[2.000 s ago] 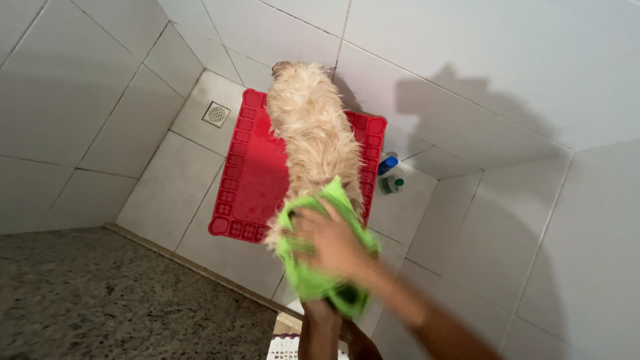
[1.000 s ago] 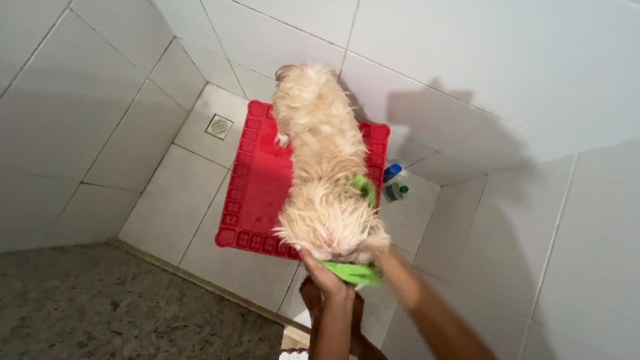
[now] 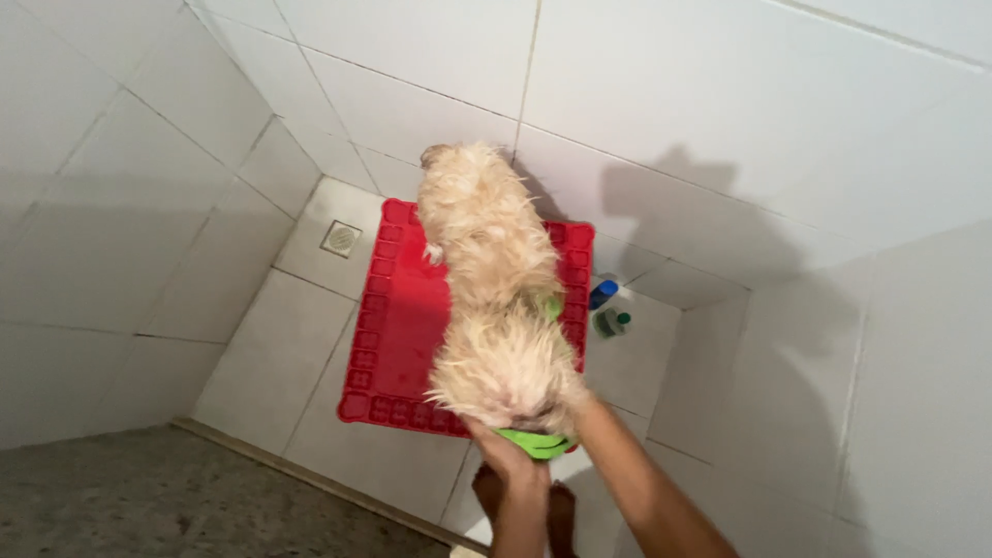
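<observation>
A wet, cream-coloured dog (image 3: 496, 256) stands on a red plastic mat or platform (image 3: 403, 333), its head toward me. My left hand (image 3: 508, 457) is under the dog's chin, holding a bright green cloth (image 3: 539, 443) against it. My right hand (image 3: 573, 395) is at the side of the dog's head on the right, its fingers mostly hidden by fur. Another bit of green shows beside the dog's neck. Whether my right hand holds any cloth is hidden.
A blue-capped bottle (image 3: 603, 294) and a clear bottle with a green cap (image 3: 611, 322) are on the tiled floor right of the mat. A floor drain (image 3: 341, 239) lies to the left. White tiled walls (image 3: 659, 93) surround the corner; a raised sill (image 3: 310, 484) borders speckled flooring. My feet (image 3: 562, 511) are below my hands.
The green cloth, spread over the dog's head two seconds ago, is now mostly under its chin. The head has come into view, with my hands at its chin and side.
</observation>
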